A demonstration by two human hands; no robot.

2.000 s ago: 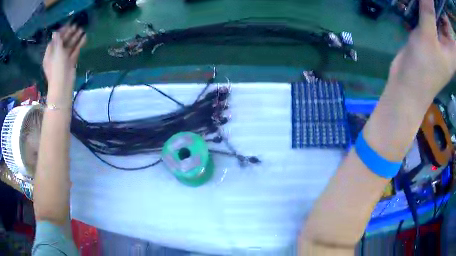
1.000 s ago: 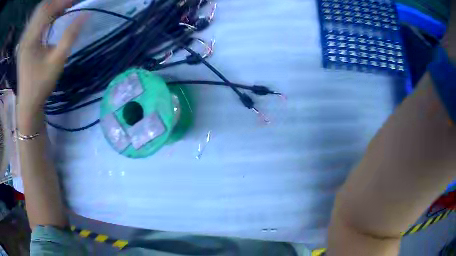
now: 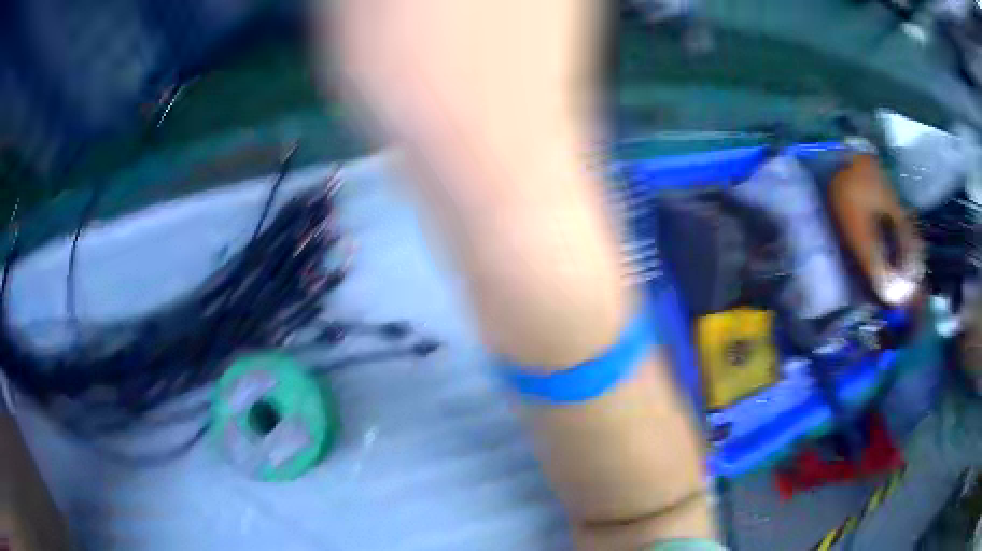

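The green solder wire spool (image 3: 275, 417) rests on the white foam sheet (image 3: 431, 474). Behind it lies the bundle of black cables (image 3: 215, 301), its loose ends towards the middle. My right hand (image 3: 463, 65) is badly blurred and cut off at the top edge, above the blue wrist band; its fingers do not show. A strip of my left forearm shows at the lower left edge, and my left hand is out of the picture. A small striped part of the circuit board panel (image 3: 635, 226) shows beside my right forearm, which hides the rest.
At right is the blue plastic tray (image 3: 743, 457) with a yellow sponge (image 3: 738, 353), dark items and an orange-brown ring (image 3: 870, 215). The green belt (image 3: 689, 86) runs behind the foam. A dark blue blurred shape (image 3: 108, 65) fills the top left. Something red lies below the tray.
The view has swung to the right, bringing in the tray. My right arm now crosses the middle of the picture. My left hand has left the view.
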